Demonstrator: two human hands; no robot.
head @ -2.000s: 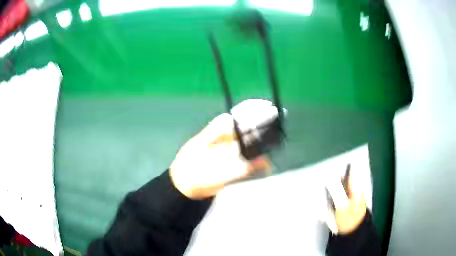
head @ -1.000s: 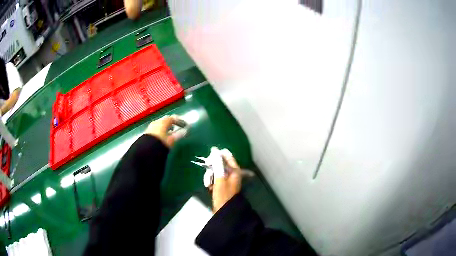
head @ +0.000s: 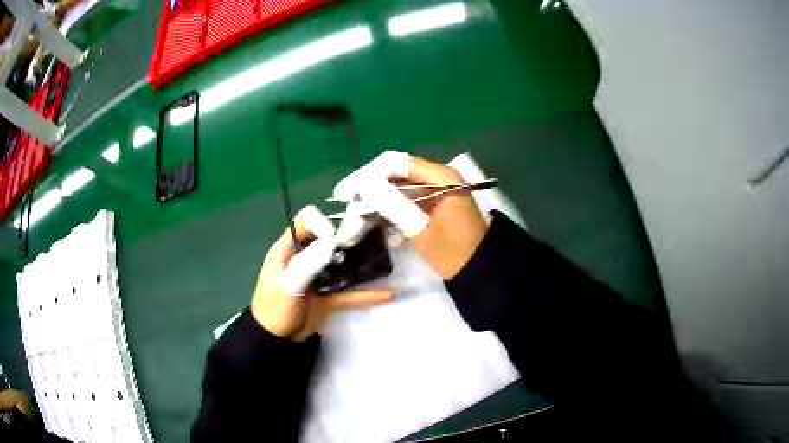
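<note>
A black phone middle frame (head: 355, 264) is held above the plain white foam sheet (head: 389, 363), its broad solid section towards me and its thin rails pointing away. My left hand (head: 290, 285), with white finger cots, grips its lower left side. My right hand (head: 437, 212), also with white finger cots, holds silver tweezers (head: 445, 187) with a dark rear end sticking out to the right. Its fingers touch or nearly touch the frame's inner area. The tweezer tips are partly hidden among the fingers, and I cannot tell if they hold a part.
Another phone middle frame (head: 177, 177) lies on the green bench (head: 554, 173) at left. A red tray (head: 208, 39) is beyond. A white foam pad with dark dots (head: 73, 329) lies at left. A pale machine cabinet (head: 709, 173) stands at right. A person's hand (head: 16, 400) shows at lower left.
One second ago my hands were apart and no frame was visible in the left. Now both hands are together at a held frame above the foam sheet. The view has shifted away from the cabinet.
</note>
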